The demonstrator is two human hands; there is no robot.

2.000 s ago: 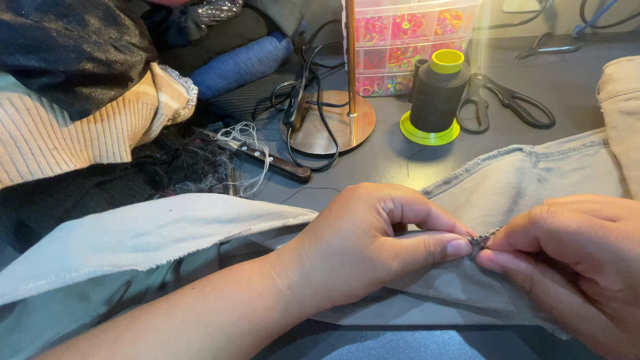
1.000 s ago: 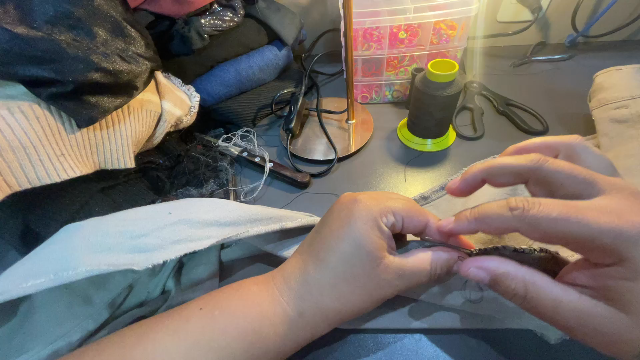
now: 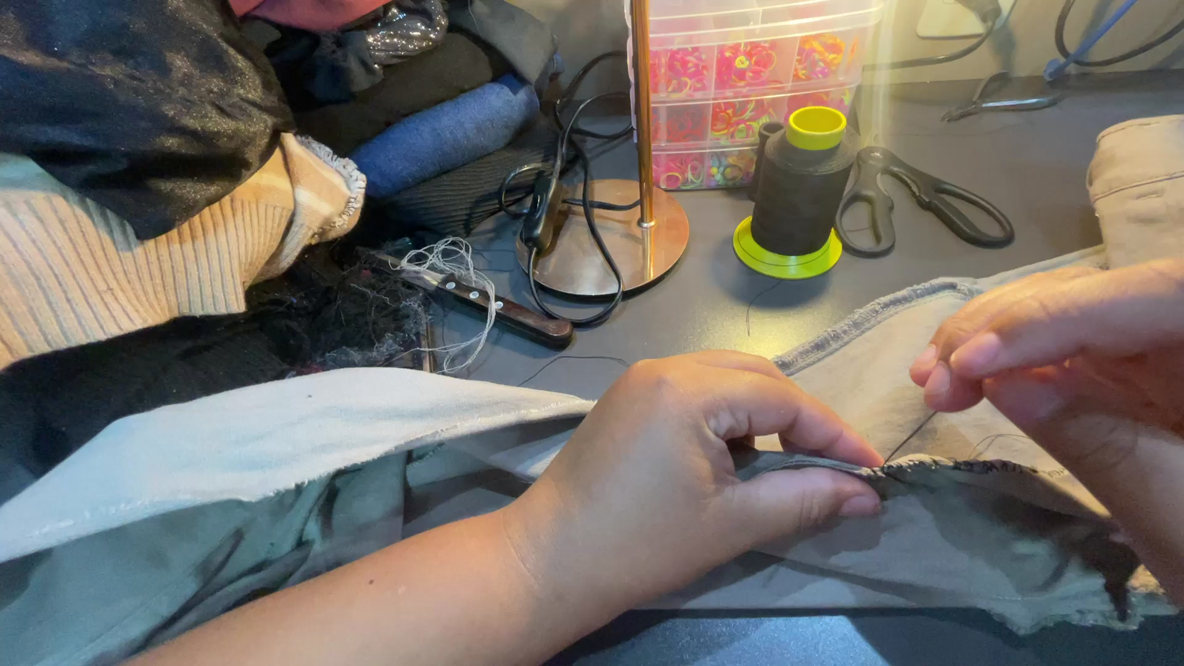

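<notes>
My left hand [image 3: 712,453] pinches the folded edge of a light grey-beige fabric garment [image 3: 962,527] between thumb and fingers. Dark stitches [image 3: 980,465] run along that edge to the right of my fingertips. Above and to the right, my right hand [image 3: 1045,351] has its thumb and fingers pinched together. A thin dark line, a needle or taut thread [image 3: 911,437], runs from these fingertips down to the edge beside my left fingers; which of the two it is, I cannot tell. The garment stretches across the whole front, its pale panel [image 3: 305,425] at the left.
Behind my hands stand a black thread cone [image 3: 800,199] on a yellow-green base, black-handled scissors [image 3: 957,208], a lamp base [image 3: 606,245] with its cord and a clear box [image 3: 749,92] of small coloured bands. Left are a wooden-handled knife [image 3: 509,316] under loose threads and piled clothes [image 3: 139,250].
My right hand has moved up and away from the fabric edge, and its spread fingers have come together. My left hand still pinches the edge in about the same place.
</notes>
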